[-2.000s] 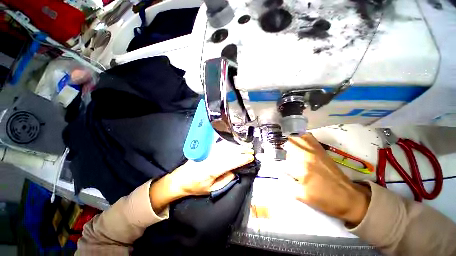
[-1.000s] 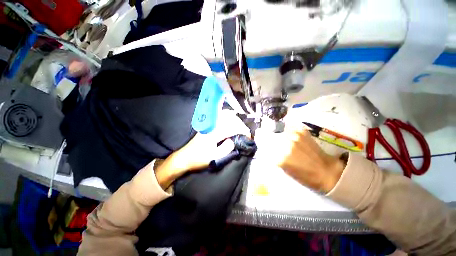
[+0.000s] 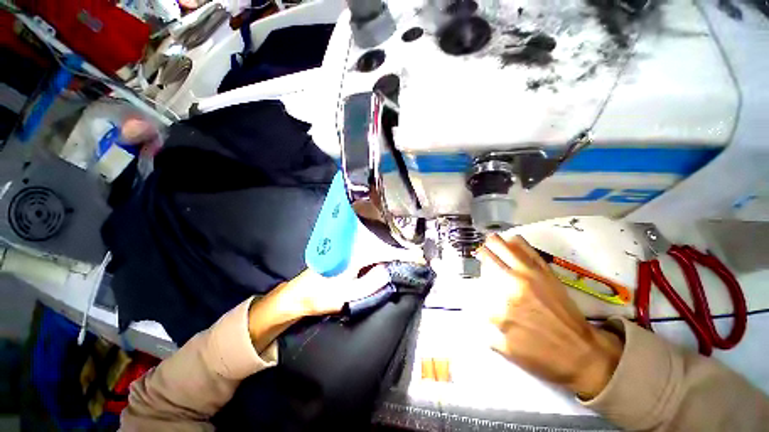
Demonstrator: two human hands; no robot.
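A dark cloth garment [image 3: 228, 194] lies left of the needle and runs down over the table's front edge. My left hand [image 3: 325, 291] is shut on its thick folded edge [image 3: 384, 283], just left of and in front of the presser foot area [image 3: 432, 240]. The fingertips are washed out by glare. My right hand [image 3: 540, 316] rests right of the needle area with fingers bent, partly overexposed; whether it pinches anything is not clear. The light-blue plastic piece [image 3: 333, 232] stands over my left hand.
The white machine head [image 3: 540, 93] spans the top. Thread snips [image 3: 590, 280] and red-handled scissors [image 3: 691, 291] lie right of my right hand. A grey vented unit [image 3: 51, 211] is at the left. A ruler strip [image 3: 506, 422] runs along the front edge.
The view dipped toward the machine and came back. The folded edge by my left hand shows more than two seconds ago. My right hand's fingers are slightly more spread than one second ago.
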